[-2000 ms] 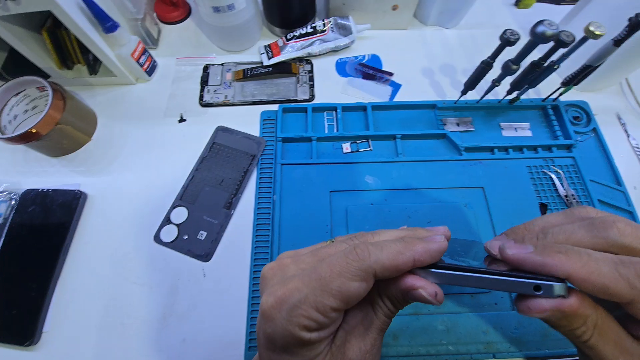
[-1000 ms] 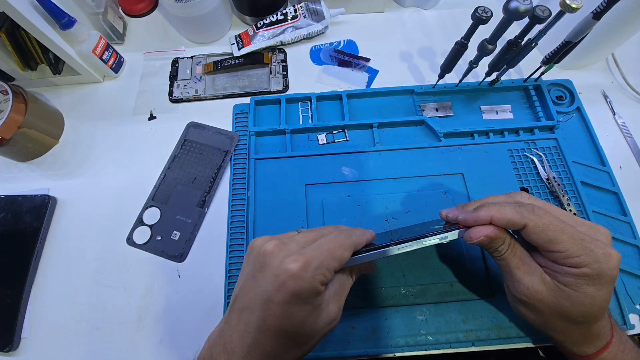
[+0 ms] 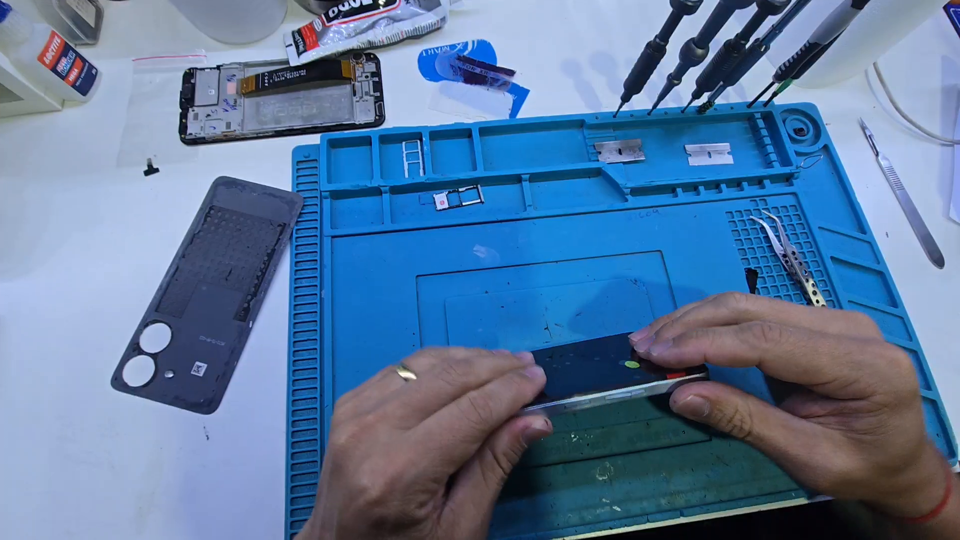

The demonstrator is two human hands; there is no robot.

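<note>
A smartphone with a dark glossy face (image 3: 589,365) is held over the lower middle of a blue silicone repair mat (image 3: 375,300). My left hand (image 3: 442,427), with a ring on one finger, grips its left end, thumb below and fingers on top. My right hand (image 3: 795,382) grips the right end the same way. The phone's long silvery side faces me; a small green-yellow dot and a red patch show near its right end. My fingers cover both ends. Left of the mat lies a grey phone back cover (image 3: 217,300) with two round camera holes.
Curved tweezers (image 3: 787,255) lie on the mat's grid. Its trays hold SIM trays (image 3: 459,198) and razor blades (image 3: 619,151). Screwdrivers (image 3: 652,60) stand along its back edge; a scalpel (image 3: 904,195) lies to the right. Behind are an opened phone frame (image 3: 300,105) and a glue tube (image 3: 367,26).
Since the earliest frame, the phone has tilted so that more of its dark face shows. Both hands still hold its ends. The view has shifted somewhat.
</note>
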